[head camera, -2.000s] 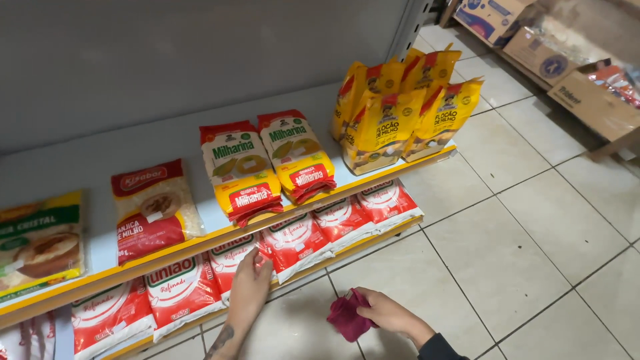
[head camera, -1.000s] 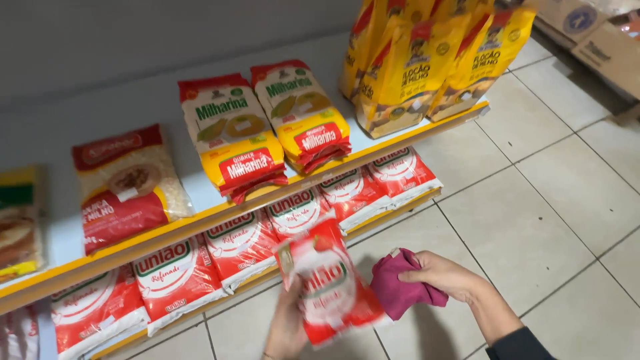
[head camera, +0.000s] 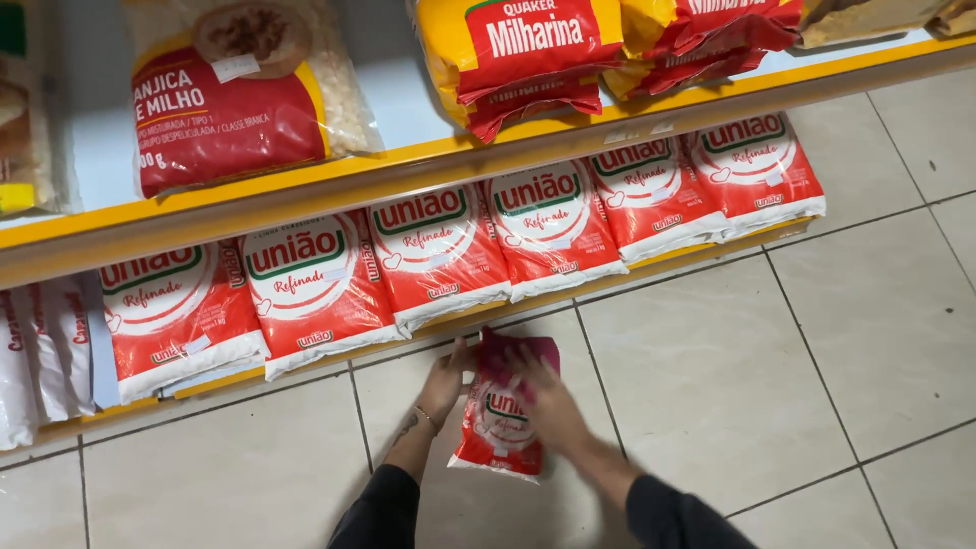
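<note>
A red and white União sugar bag (head camera: 499, 427) is between my hands, in front of the bottom shelf and above the tiled floor. My left hand (head camera: 450, 377) grips its upper left side, the fingers partly hidden behind it. Against the upper front of the bag, my right hand (head camera: 545, 393) presses a magenta cloth (head camera: 545, 351), its fingers spread and slightly blurred. Several similar sugar bags (head camera: 435, 252) stand in a row on the bottom shelf, just beyond my hands.
Above runs a shelf with a yellow edge (head camera: 290, 181), bearing a hominy corn bag (head camera: 236, 114) and Milharina packs (head camera: 534, 46). White plastic packages (head camera: 53, 351) stand at the lower left. Light floor tiles (head camera: 709, 343) extend to the right.
My right hand has brought the cloth onto the sugar bag; a second ago it held the cloth to the right of it. Two seconds ago my left hand held no bag. The view has shifted downward.
</note>
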